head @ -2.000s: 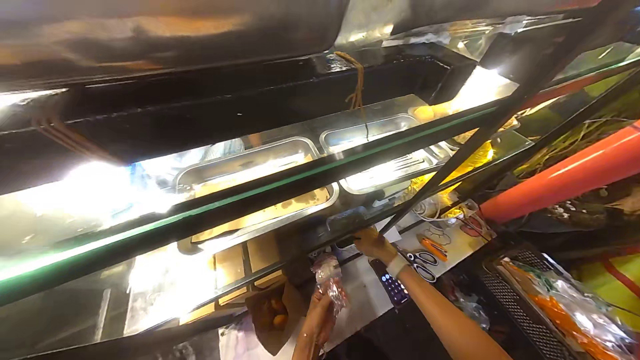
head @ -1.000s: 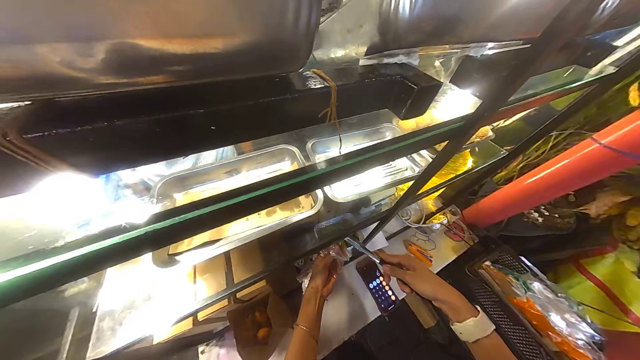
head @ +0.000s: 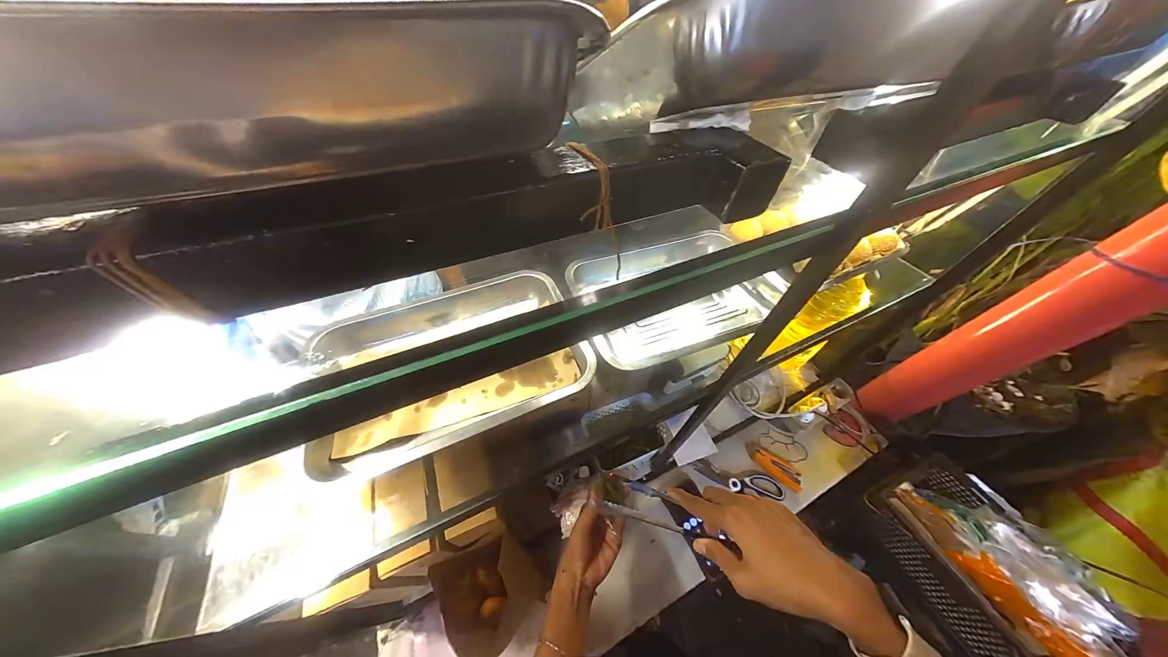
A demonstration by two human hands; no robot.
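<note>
At the lower centre, my left hand (head: 589, 547) grips a small clear plastic bag (head: 573, 509) whose contents I cannot make out. My right hand (head: 762, 547), to its right, holds a pair of scissors (head: 648, 518) by the handles, the blades pointing left at the bag beside my left fingers. Beneath my right hand lies a phone (head: 695, 529) with a lit screen, partly covered. Left of my left hand stands an open brown paper bag (head: 464, 584) with round brown items inside.
Metal trays (head: 584, 360) sit behind a glass edge (head: 511, 330) and a slanted black bar (head: 785, 297). Another pair of scissors (head: 762, 485) and an orange-handled tool (head: 776, 467) lie on the counter. A black plastic basket (head: 940, 547) of packets stands right, below a red pole (head: 1022, 315).
Two seconds ago my right hand was reaching toward the back of the counter; now it holds scissors against the plastic bag. My left hand has kept hold of the bag.
</note>
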